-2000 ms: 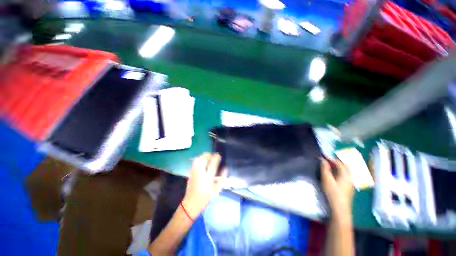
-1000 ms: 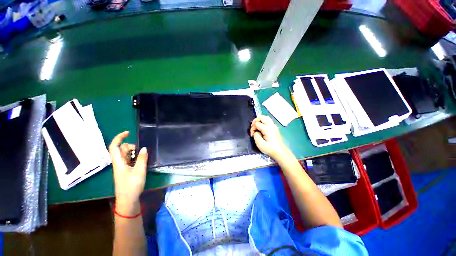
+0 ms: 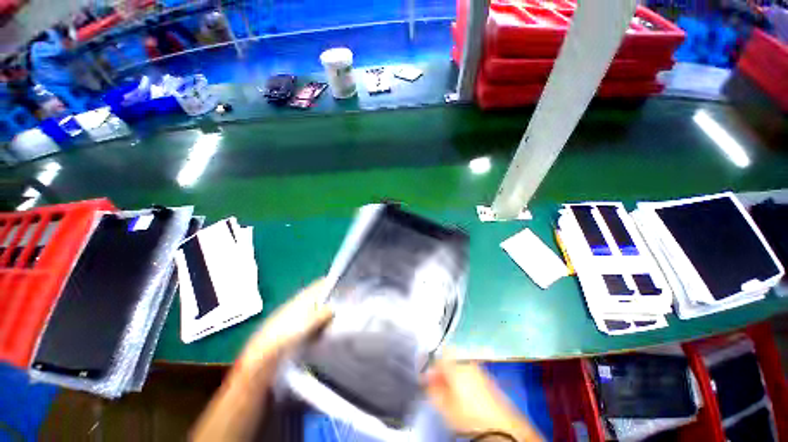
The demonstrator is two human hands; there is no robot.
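A black panel assembly [image 3: 397, 259] is tilted and blurred in the middle, lifted over the bench's front edge, with silvery-white packing sheet along its left and lower sides. My left hand [image 3: 289, 324] grips its left edge. My right hand [image 3: 462, 388] is blurred at its lower right edge; its fingertips seem to hold the panel there, partly hidden.
White sheets with a black strip [image 3: 220, 280] and stacked black panels [image 3: 99, 285] lie left, by a red bin [image 3: 39, 237]. Right are a metal post [image 3: 557, 112], a white card [image 3: 536, 257], die-cut sheets [image 3: 618, 268] and large-rectangle sheets [image 3: 717, 250]. Red bins stand beyond and below.
The panel, flat on the bench a second ago, is now raised, turned and tilted, with the packing sheet along with it. Both hands have moved with it. The view has shifted.
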